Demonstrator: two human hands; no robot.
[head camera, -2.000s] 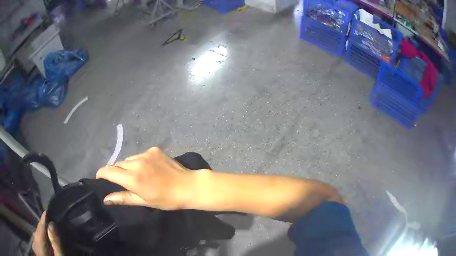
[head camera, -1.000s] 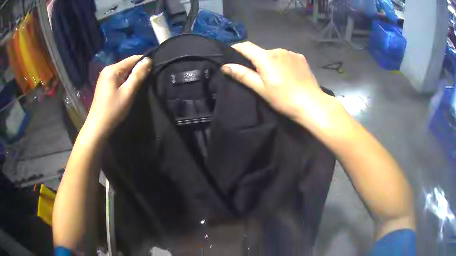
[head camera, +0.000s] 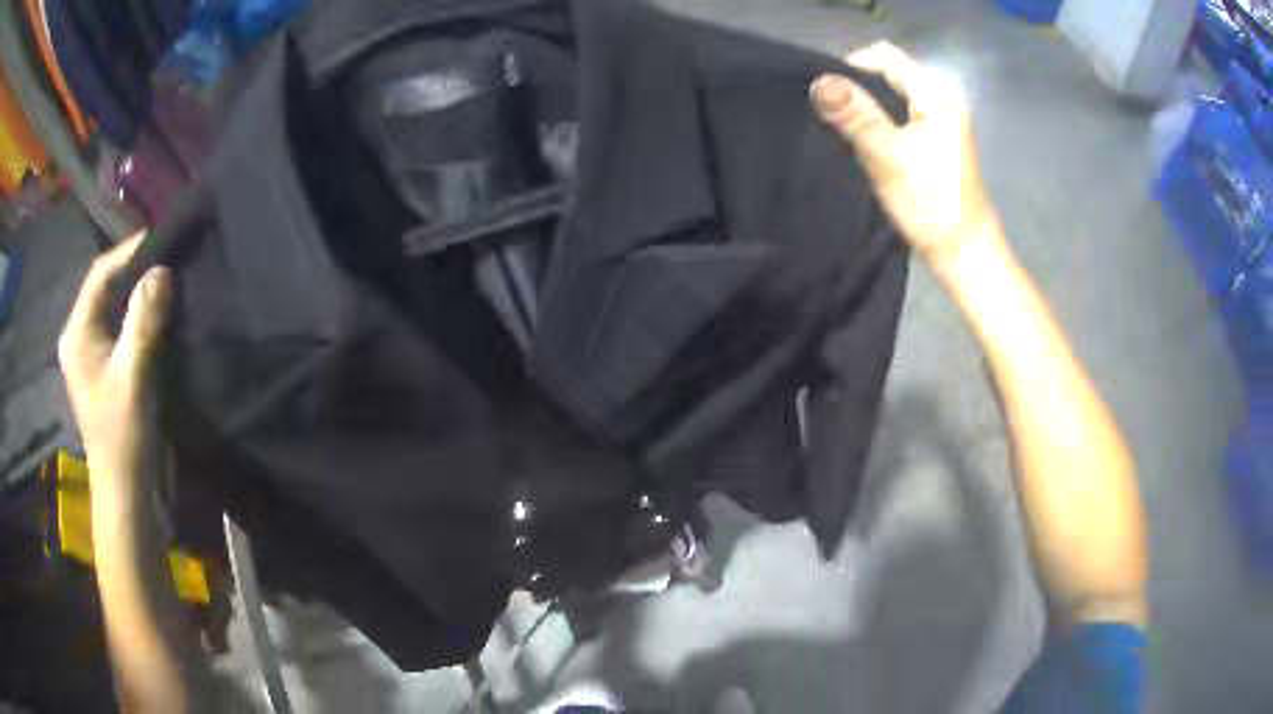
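A black blazer (head camera: 419, 405) fills the middle of the view, with wide folded lapels and small shiny buttons (head camera: 521, 512) on its front. Its neck opening shows a blurred neck label (head camera: 430, 91) and a dark hanger bar (head camera: 485, 221) inside. My left hand (head camera: 115, 328) grips the blazer's shoulder at the left, thumb on top. My right hand (head camera: 907, 154) grips the other shoulder at the upper right, thumb on the cloth. The hanger's hook is out of view. No film shows over the blazer.
A thin grey metal tube (head camera: 256, 621) stands below the blazer at the left. Dark and orange garments (head camera: 119, 63) hang at the upper left. A yellow piece (head camera: 73, 509) lies at the left. Blue crates (head camera: 1212, 195) stand on the grey floor (head camera: 1075, 265) at the right.
My hands have moved apart from the collar to the two shoulders. The blazer now appears larger and higher in view, with its lapels spread and the collar top cut off.
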